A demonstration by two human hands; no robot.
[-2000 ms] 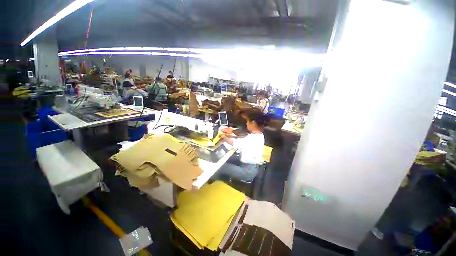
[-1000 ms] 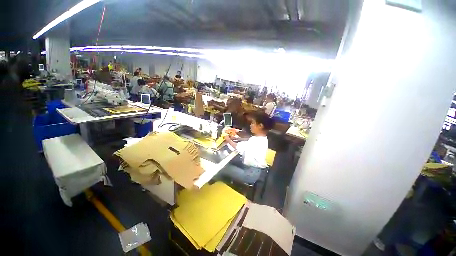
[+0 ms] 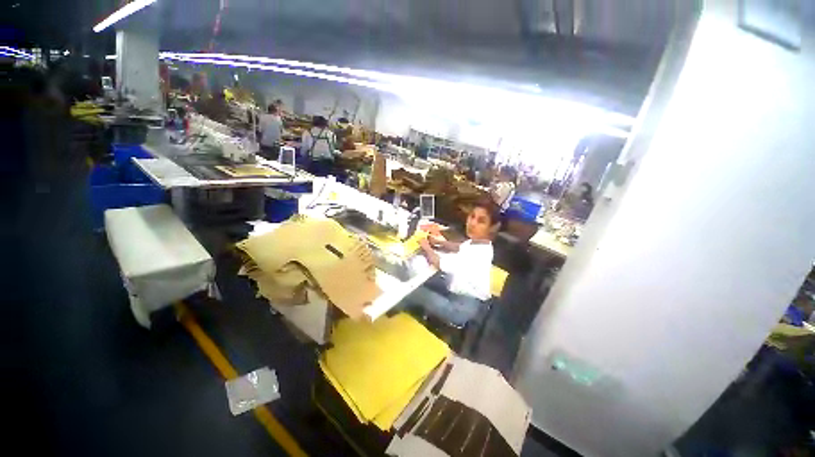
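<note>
Neither of my hands is in the picture. A stack of large tan cut panels (image 3: 308,254) lies over the near edge of a white machine table, with a small dark rectangle on the top panel. In front of it is a stack of yellow fabric pieces (image 3: 382,361). Beside that, striped dark-brown pieces (image 3: 460,424) lie with pale sheets (image 3: 487,388). A seated person in a white top (image 3: 469,268) has both hands at a yellow piece (image 3: 414,241) by the sewing machine (image 3: 366,207).
A white pillar (image 3: 643,232) stands close on the right. A white-covered bench (image 3: 156,245) stands at left, near blue bins (image 3: 125,192). A yellow floor line (image 3: 210,346) runs past a pale plastic-looking sheet (image 3: 253,390) on the dark floor. Another machine table (image 3: 161,172) is behind.
The view has turned and tilted, so the tables and bench sit further right and higher in the picture. The seated person's head has turned from the work towards me.
</note>
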